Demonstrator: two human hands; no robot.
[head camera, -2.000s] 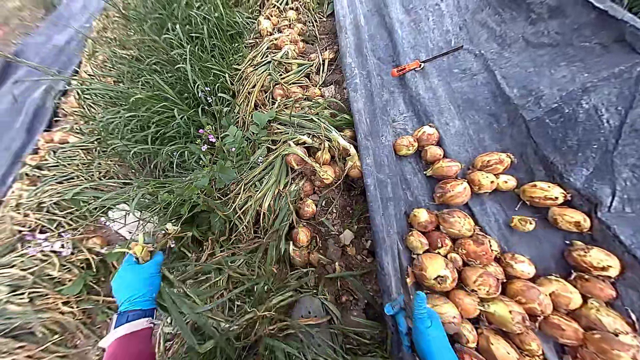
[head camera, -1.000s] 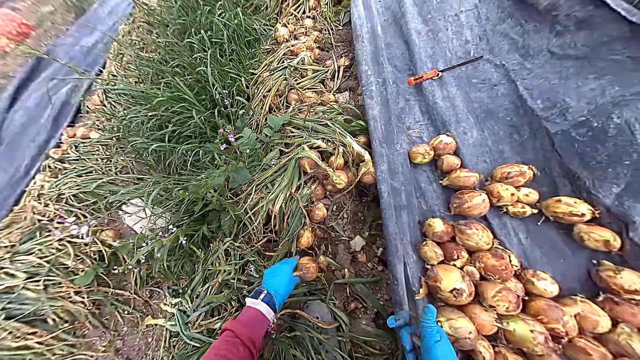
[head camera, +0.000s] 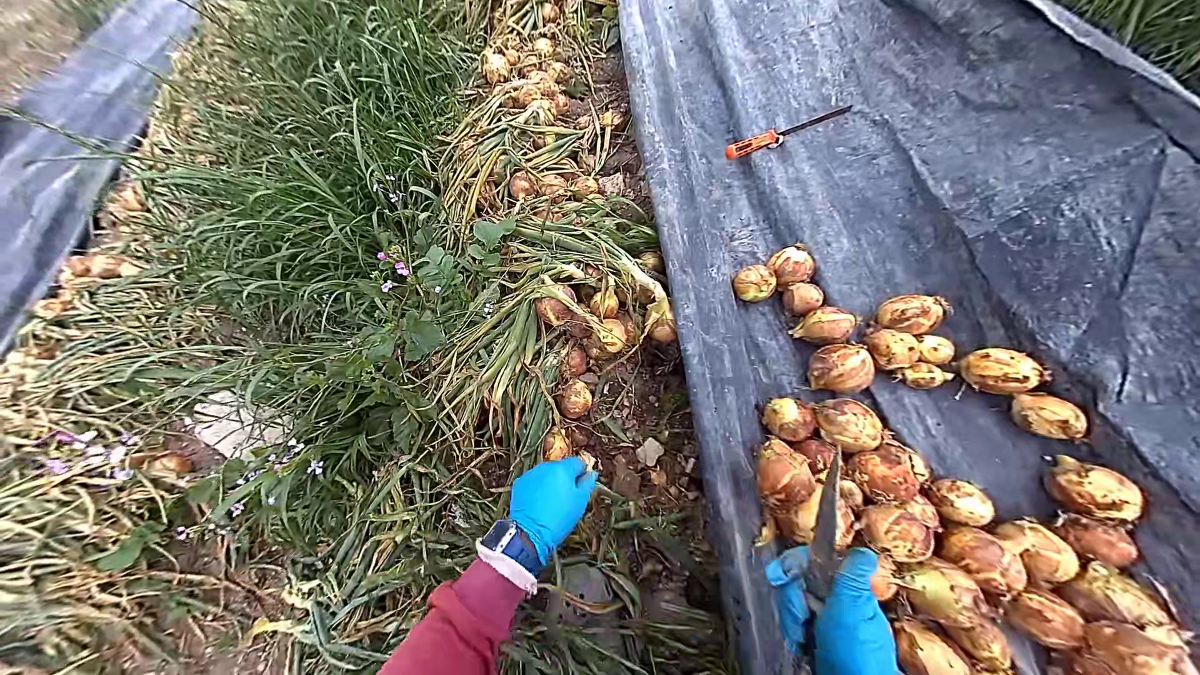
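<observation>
My left hand (head camera: 551, 504), in a blue glove with a watch at the wrist, is closed over something at the lower end of the onion row; a small pale piece shows by its fingertips, and the fingers hide the rest. Just beyond it lies an onion (head camera: 557, 443) among dry leaves. My right hand (head camera: 834, 614), also blue-gloved, grips a metal blade tool (head camera: 825, 530) pointing up, its handle hidden in the fingers. That hand is over the edge of the dark ground sheet, beside a heap of trimmed onions (head camera: 896, 532).
An orange-handled knife or saw (head camera: 753, 143) lies on the dark sheet (head camera: 937, 197). Onions with long leaves (head camera: 525, 328) line the soil left of the sheet. Tall grass (head camera: 309, 141), a pale stone (head camera: 234, 424) and another sheet (head camera: 84, 122) are farther left.
My left hand first moved right from the weeds to an onion in the row, which it held a second ago. The blade in my right hand now shows upright.
</observation>
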